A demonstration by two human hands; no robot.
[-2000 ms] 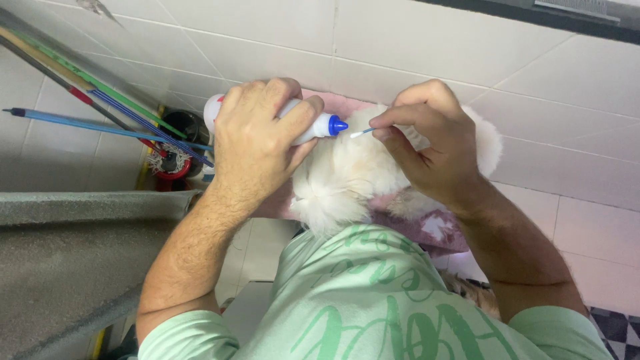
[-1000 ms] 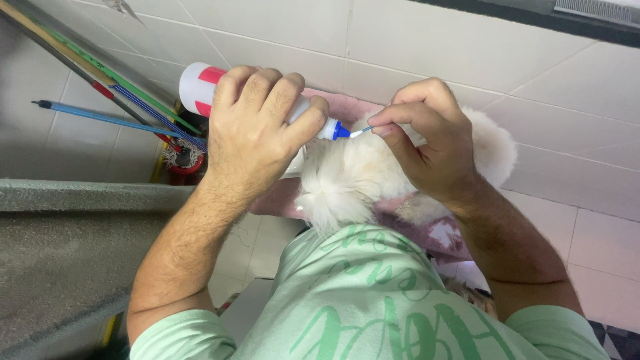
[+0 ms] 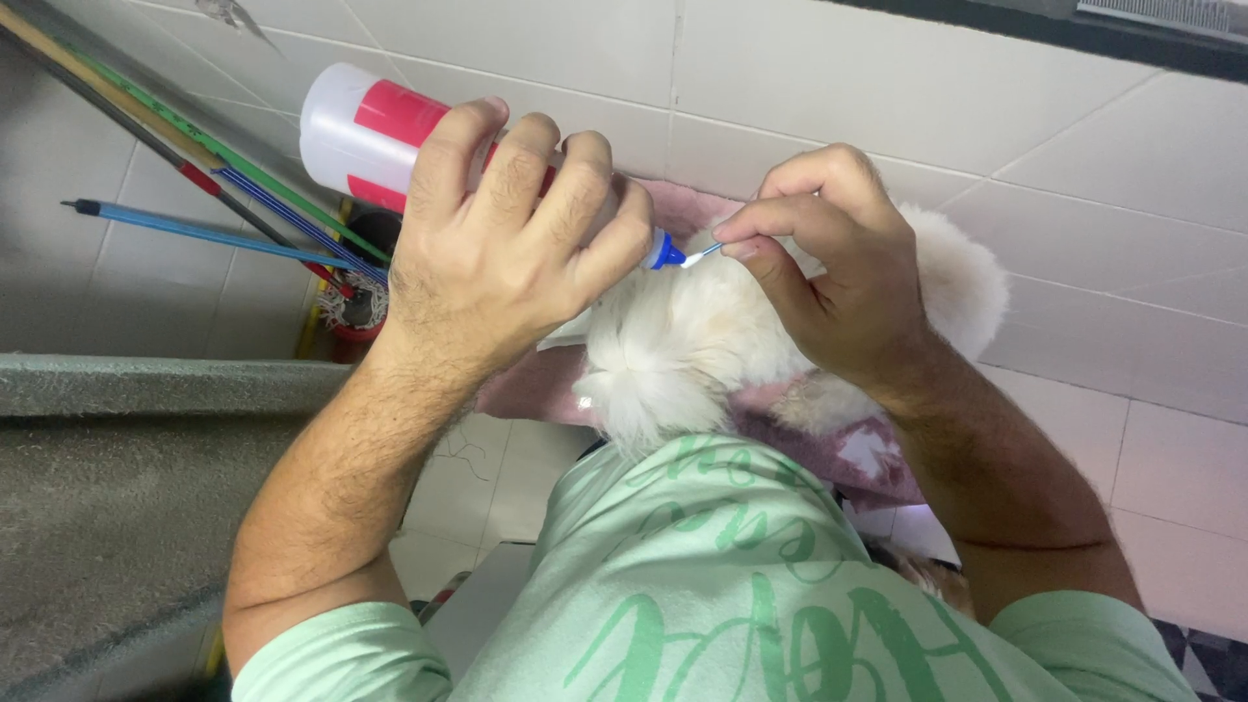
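Observation:
My left hand is wrapped around a white plastic squeeze bottle with a red label, tilted so that its blue nozzle points right and down. Between the thumb and fingertips of my right hand is a cotton swab with a blue stick. Its white tip meets the end of the nozzle, or lies very close to it. Below both hands a white long-haired dog lies on a pink towel; my hands and the bottle hide part of it.
Several mop and broom handles lean at the left, above a mop head in a red container. A grey textured surface fills the lower left. Behind the dog stands a tiled wall, with a dark ledge at the top right.
My left hand has tipped the bottle, raising its base and exposing more of it on the left. The nozzle has come to the swab tip, where a small gap showed two seconds ago.

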